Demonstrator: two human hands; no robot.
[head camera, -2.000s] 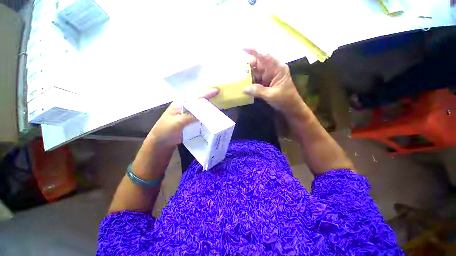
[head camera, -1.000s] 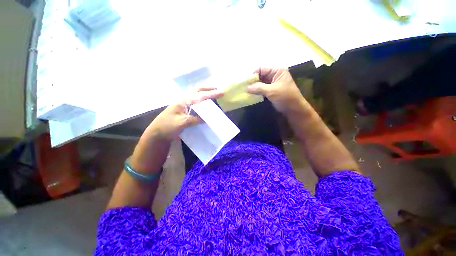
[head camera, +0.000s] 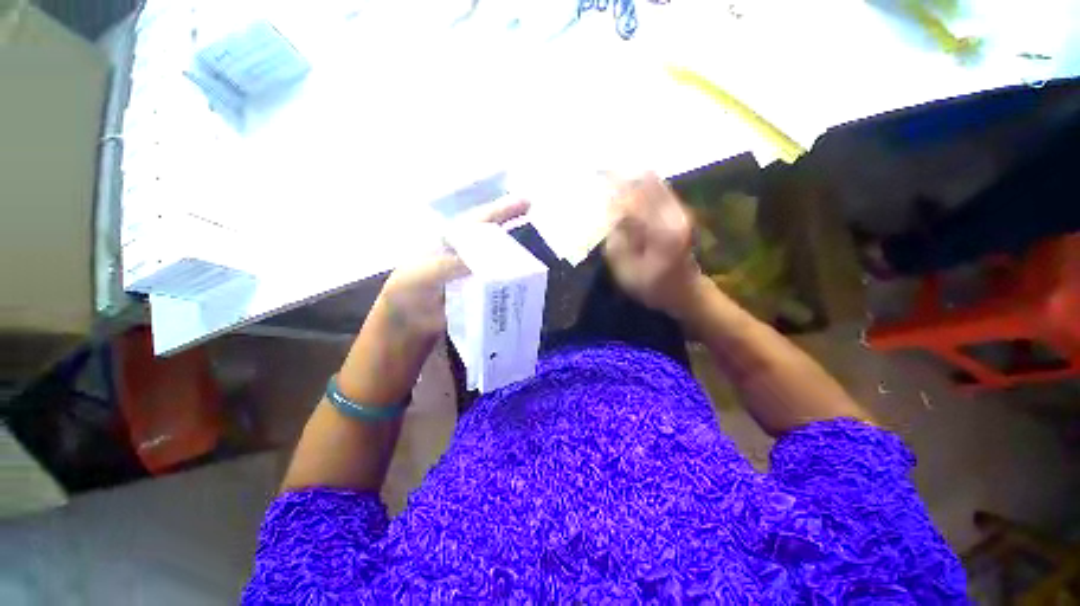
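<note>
My left hand holds a small white box over my lap, with dark print on the side facing up. A pale sheet, washed out by the light, lies between my hands, its corner past the table edge. My right hand is blurred, at the sheet's right edge; whether its fingers grip the sheet cannot be told.
The white table bears white boxes at its left and a long yellow strip near its front edge. Dark cables lie at the back. An orange stool stands right, a cardboard carton left.
The white box has turned so its printed side shows instead of its open inside. The sheet looked yellow and was held by both hands; now it looks whiter, and my right hand has blurred.
</note>
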